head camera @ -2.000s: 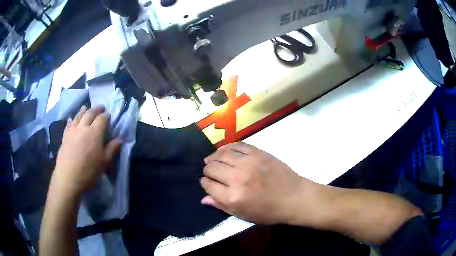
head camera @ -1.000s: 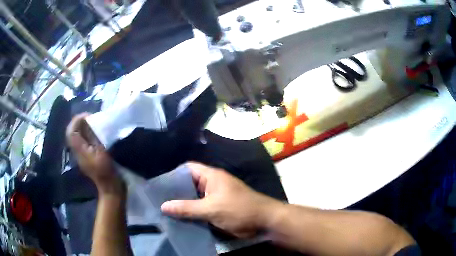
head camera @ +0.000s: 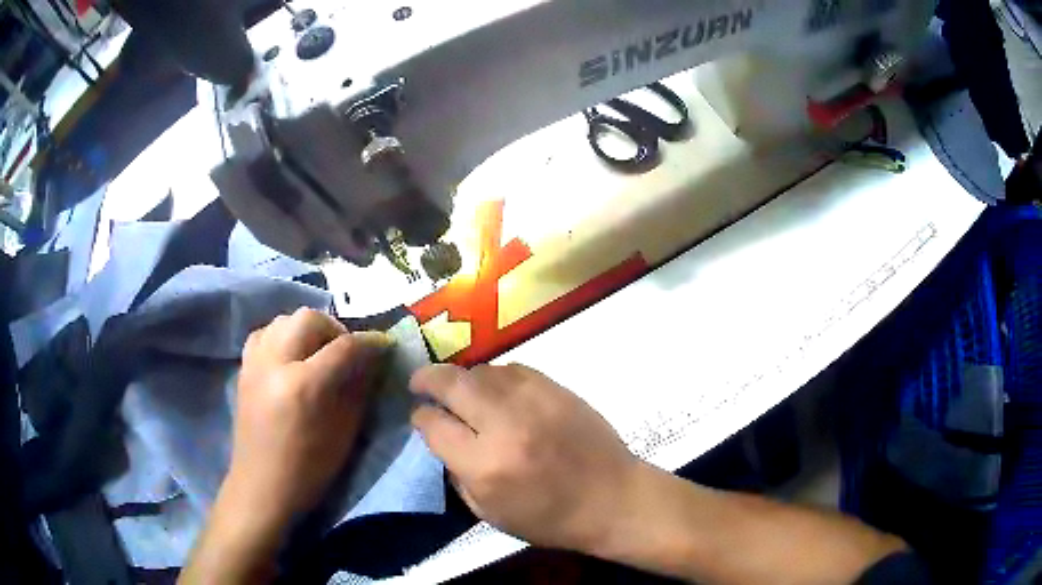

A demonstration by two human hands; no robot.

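Observation:
The garment panel, grey-blue wrong side up (head camera: 171, 394), lies bunched on the table at the left and below the machine's needle end. My left hand (head camera: 303, 394) pinches the cloth near its edge, fingers curled. My right hand (head camera: 520, 446) pinches the same cloth's edge just to the right, close to the left hand. A small grey piece of cloth stands up between the two hands. The presser foot and needle area (head camera: 402, 257) is above and behind the hands; the cloth edge is in front of it. The fingertips are partly hidden.
The white machine head (head camera: 514, 80) spans the top. Red tape (head camera: 486, 291) marks the bed. Black-handled scissors (head camera: 638, 126) lie under the arm. A printed ruler scale (head camera: 846, 303) runs along the white table edge. A blue plastic basket (head camera: 943, 343) stands at the right.
Both hands have come together near the needle end, the left moving right and down from the far left. The cloth is turned and gathered between them. The camera view has shifted too.

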